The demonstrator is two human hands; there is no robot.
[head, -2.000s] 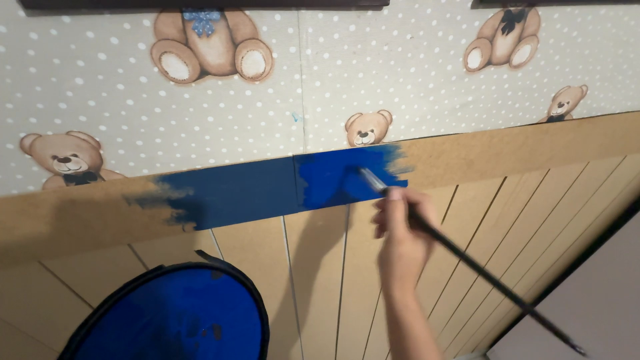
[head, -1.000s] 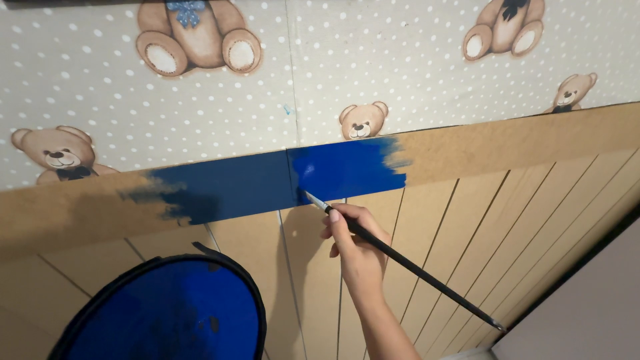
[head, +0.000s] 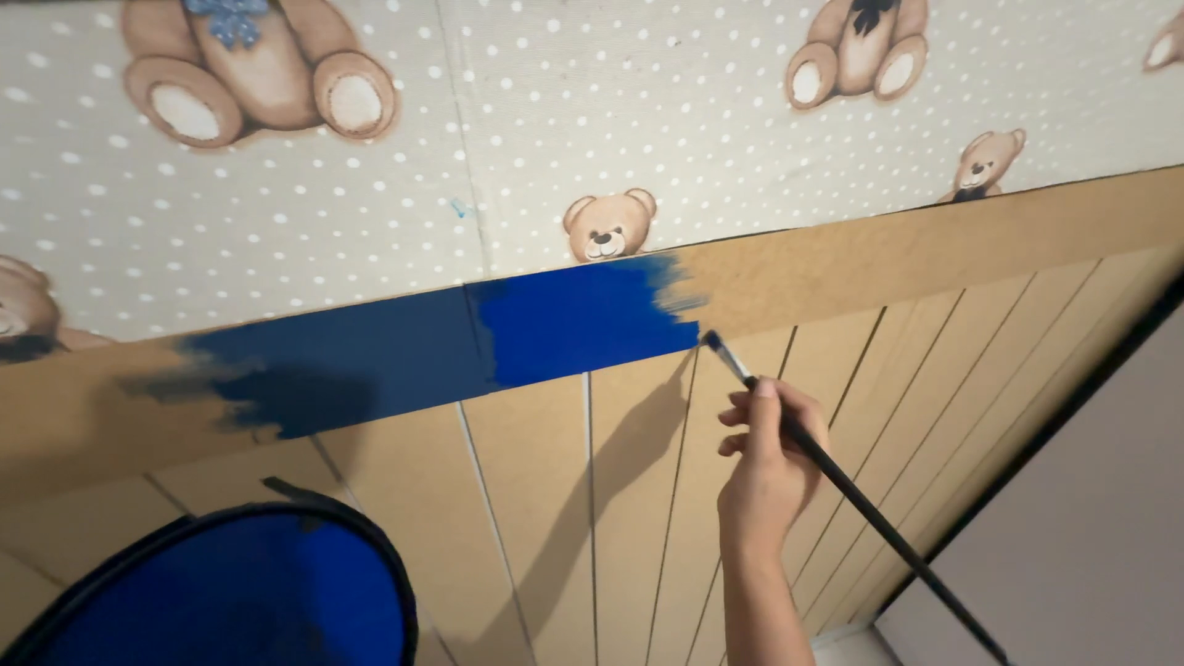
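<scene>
My right hand holds a long black-handled paintbrush near its ferrule. The dark, paint-wet bristles are at the lower right corner of a bright blue painted patch on the wooden rail; whether they touch the wood I cannot tell. Left of that patch, a duller, darker blue stretch covers the rail, with ragged brush strokes at its left end. At the lower left is a round black-rimmed container with blue paint inside. My left hand is out of view.
Above the rail runs dotted wallpaper with teddy bears and a vertical seam. Grooved wooden panelling lies below it, crossed by the shadow of my arm. On the right, a black edge borders a pale surface.
My right hand with the brush has moved right, from the left part of the bright blue patch to its lower right corner.
</scene>
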